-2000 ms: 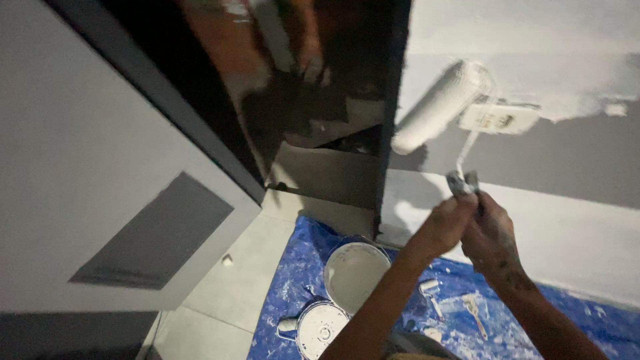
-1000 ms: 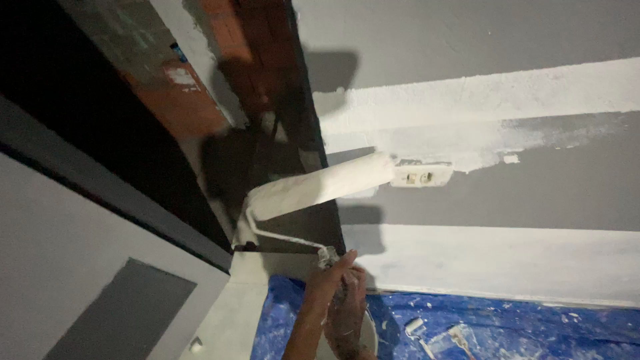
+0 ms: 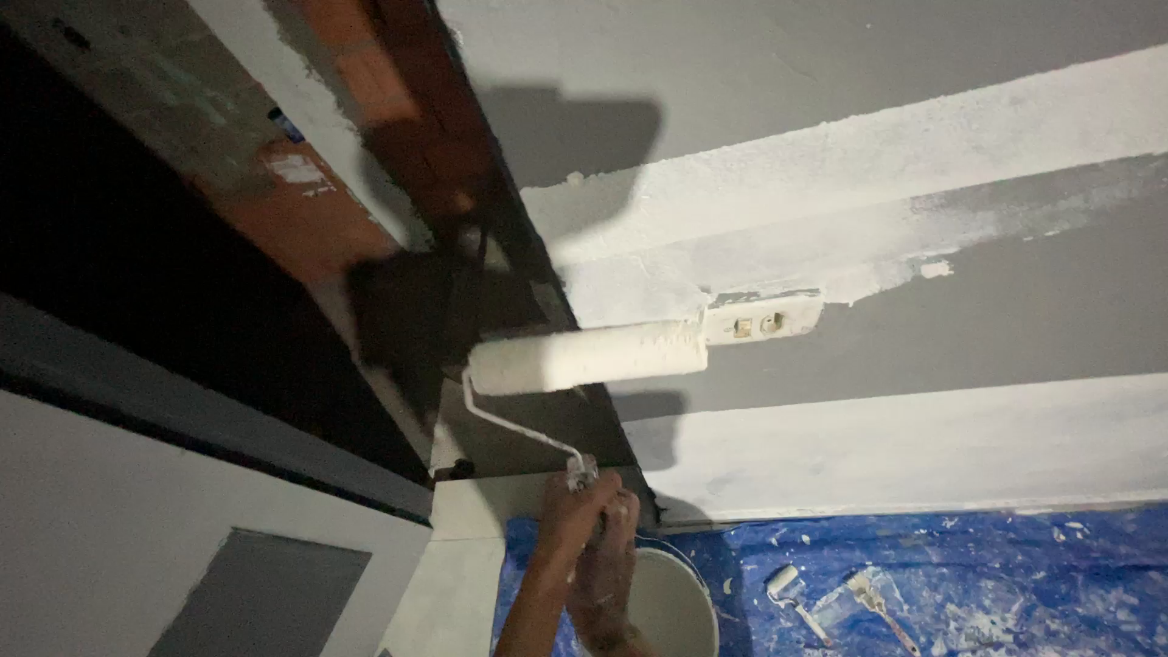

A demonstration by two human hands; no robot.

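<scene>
A paint roller (image 3: 593, 358) with a long white cover and a bent wire frame is held up before the wall's edge beside the doorway. Its right end overlaps the left side of the white socket plate (image 3: 765, 319); whether it touches the wall cannot be told. My left hand (image 3: 577, 511) and my right hand (image 3: 607, 570) are both wrapped around the roller's handle, one close by the other. Around the socket plate the wall (image 3: 912, 310) is grey with white painted bands. Under my hands stands a white bucket (image 3: 671, 607), partly hidden by my forearms.
A blue paint-spattered sheet (image 3: 1022, 584) covers the floor along the wall. A small roller (image 3: 796, 602) and a paintbrush (image 3: 881, 607) lie on it. At left are a dark doorway and a light panel (image 3: 100, 511) with a grey rectangle. Exposed brick (image 3: 365, 64) shows beyond the wall's edge.
The large roller, tilted over the wall two seconds ago, is now nearly level and overlaps the wall's edge. Both hands have stayed on its handle. The view has shifted.
</scene>
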